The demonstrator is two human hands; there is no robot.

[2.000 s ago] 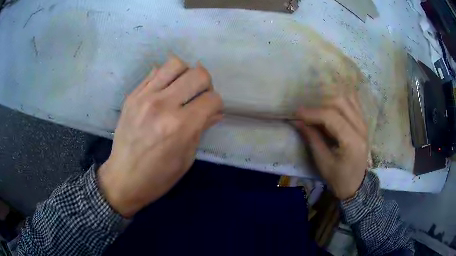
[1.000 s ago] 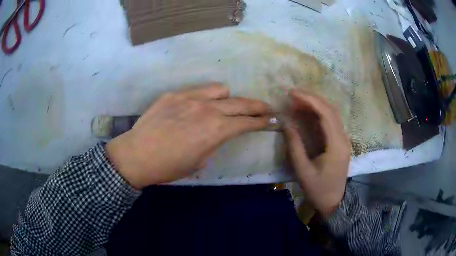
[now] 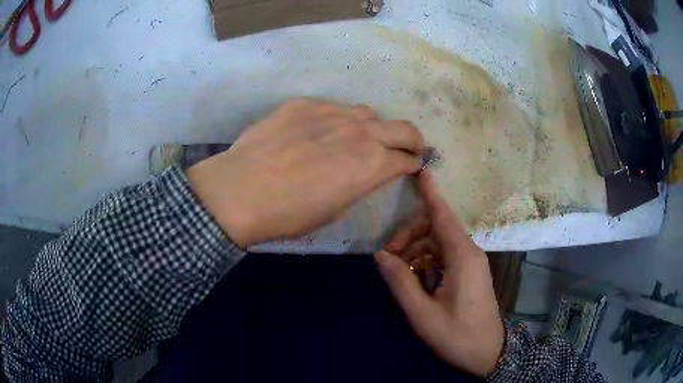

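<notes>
The pressing template [image 3: 202,151] lies on the pale cloth-covered table, its pale wrapped end sticking out to the left of my left hand. My left hand [image 3: 314,164] lies flat over it, palm down, and hides its middle. A small dark tip [image 3: 429,157] shows at my left fingertips; whether it is fabric or template I cannot tell. My right hand [image 3: 449,292] is at the table's front edge, index finger reaching up to that tip, thumb apart and lower. Whether fabric is under my left hand is hidden.
The iron [image 3: 625,112] rests on a dark plate [image 3: 629,196] at the right table edge. A stack of brown strips [image 3: 292,15] lies at top centre. Red-handled scissors [image 3: 26,30] are at upper left. Dark cloth [image 3: 292,322] covers my lap below the table's front edge.
Earlier both hands held a thin strip between them. Then my left hand came down flat over the template. My right hand has since moved down and towards me, its index finger staying near the tip.
</notes>
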